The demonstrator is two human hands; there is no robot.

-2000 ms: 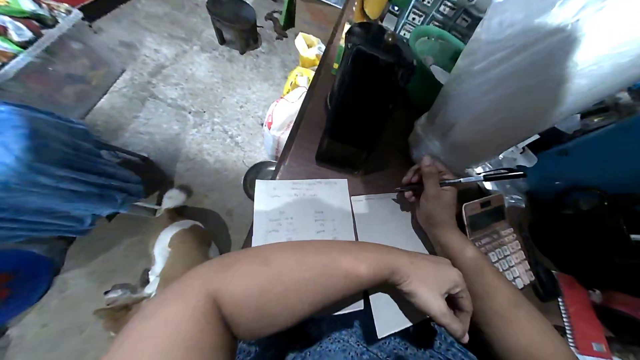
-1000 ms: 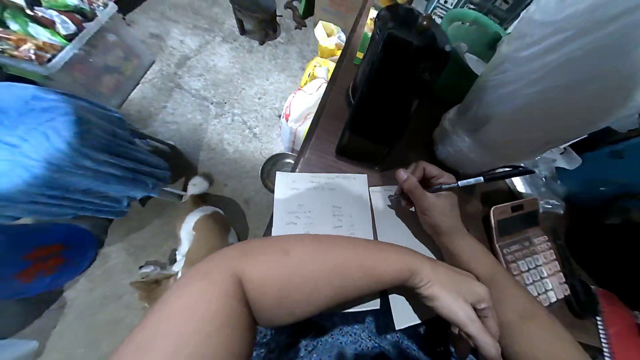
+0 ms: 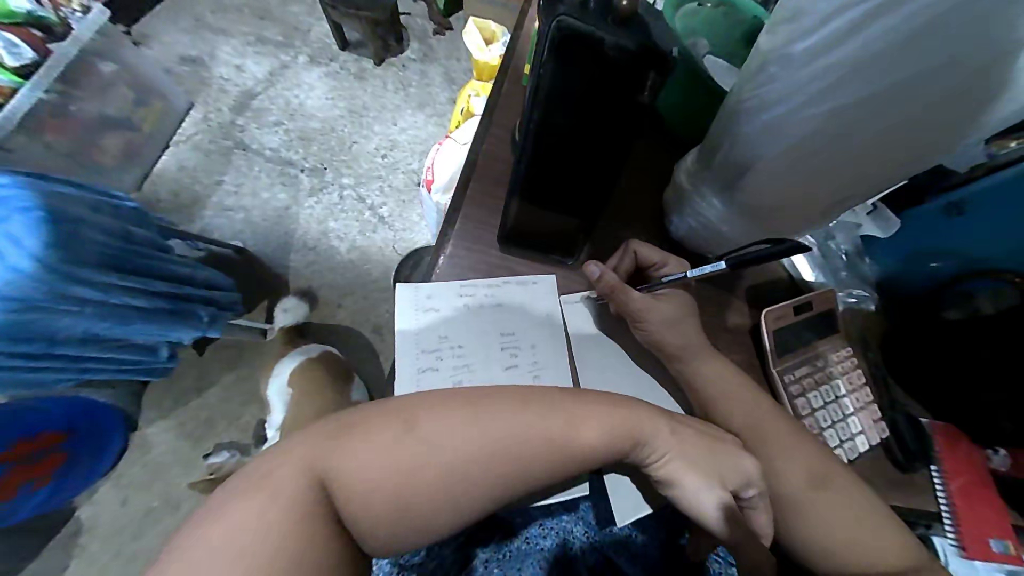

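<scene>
My right hand (image 3: 652, 300) grips a black pen (image 3: 712, 268), its tip at the top of a blank-looking sheet of paper (image 3: 612, 352) on the dark wooden table. Left of that sheet lies a page with handwriting (image 3: 480, 332). My left forearm crosses over both papers, and my left hand (image 3: 712, 472) rests with curled fingers against my right forearm; whether it holds anything is hidden. A pink calculator (image 3: 824, 372) lies to the right of my right forearm.
Beyond the papers, a black device (image 3: 580, 136) stands near a green container (image 3: 712, 40) and a large plastic-wrapped bundle (image 3: 832, 120). A red spiral notebook (image 3: 972, 488) is at the right. On the floor are a dog (image 3: 308, 384), a blue-draped item (image 3: 104, 280) and plastic bags (image 3: 452, 160).
The pen stays in my right hand near the top of the right sheet. My left arm remains crossed over the papers. The view has shifted somewhat.
</scene>
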